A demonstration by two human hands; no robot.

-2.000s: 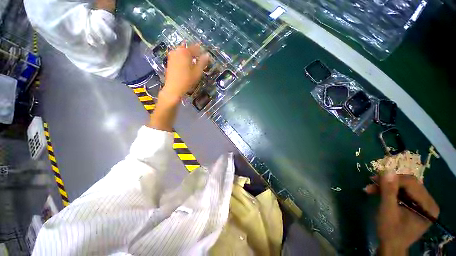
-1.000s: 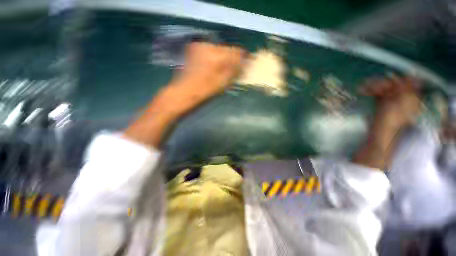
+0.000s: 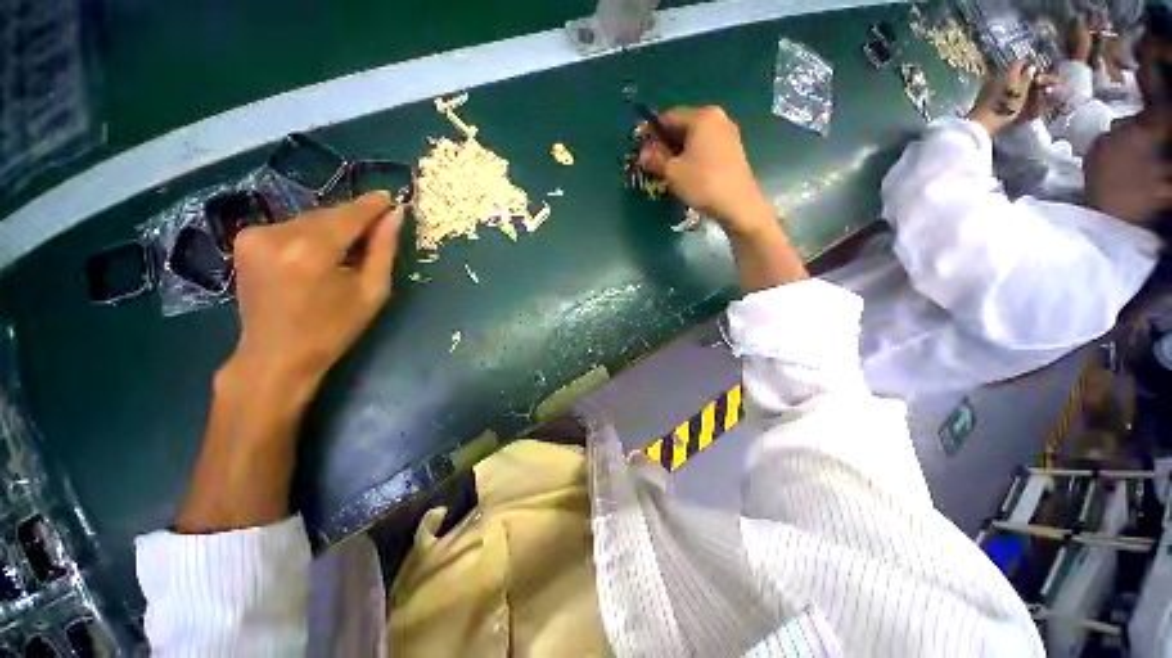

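Note:
My left hand [image 3: 309,276] is over the group of waiting watch cases, thumb and index fingertips close together at the near edge of a dark watch case [image 3: 381,177]. Whether they grip it cannot be told. A heap of small cream pieces [image 3: 465,190] lies just right of these fingertips. My right hand [image 3: 707,174] holds dark tweezers [image 3: 653,120] in a pen-like grip. It is at a small pile of dark-and-cream pieces [image 3: 636,165], partly hidden by the fingers.
More cases [image 3: 118,273] lie around a crinkled clear bag [image 3: 174,280] at left. A blister tray [image 3: 32,514] is at lower left. A small clear packet [image 3: 803,88] lies right of my right hand. A person in a pale smock [image 3: 1003,244] works at right. A pale rail [image 3: 514,49] runs behind.
The view has swung right, away from the blister tray. My left hand has moved from the tray to the cases beside the cream heap. My right hand has moved from that heap to the dark-and-cream pile.

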